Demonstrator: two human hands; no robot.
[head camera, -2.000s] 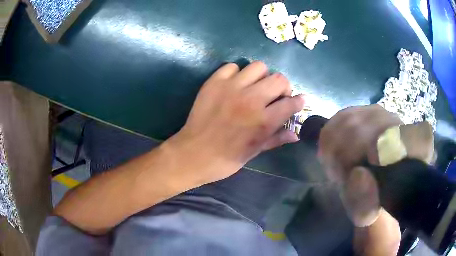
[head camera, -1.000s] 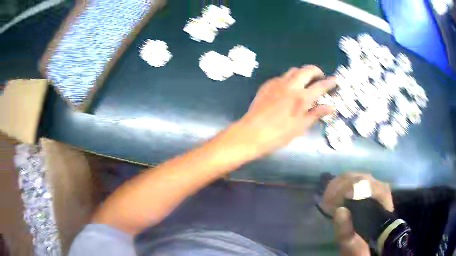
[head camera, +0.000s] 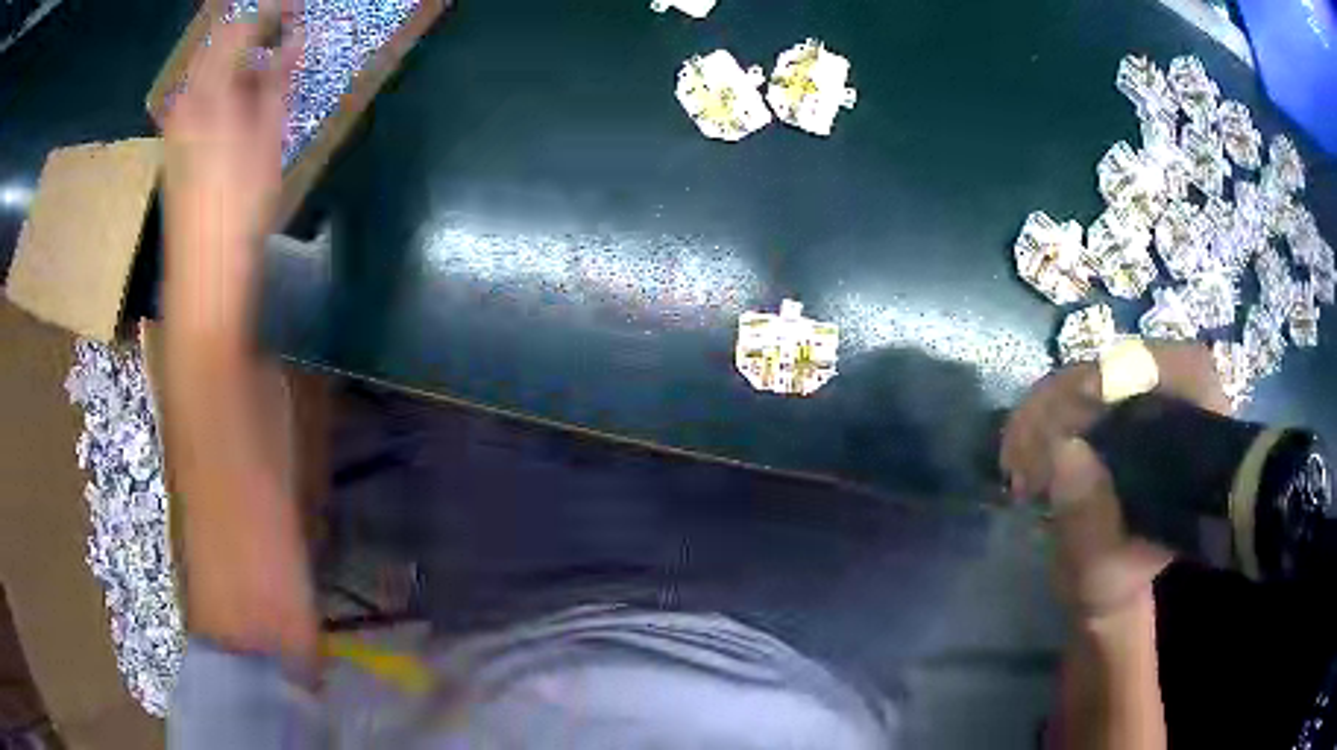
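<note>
My left hand (head camera: 235, 66) is at the screw tray (head camera: 330, 154) at the upper left, over its speckled screws; it is blurred and its fingertips are hard to make out. My right hand (head camera: 1092, 454) is closed around the dark power screwdriver (head camera: 1173, 476) at the bench's front edge, at the right. A pale wrap is on one finger of that hand. One white socket insert (head camera: 787, 352) with gold-coloured metal bits lies alone on the green bench between the hands, touched by neither.
Two more inserts (head camera: 764, 94) lie side by side further back, with part of another at the top edge. A large cluster of inserts (head camera: 1202, 213) lies at the right. An open parts carton (head camera: 88, 242) with white pieces stands at the left. A blue sheet (head camera: 1298, 66) is at the upper right.
My left hand has moved from the insert cluster at the right to the screw tray at the left. One insert now lies alone near the front edge. My right hand still holds the screwdriver.
</note>
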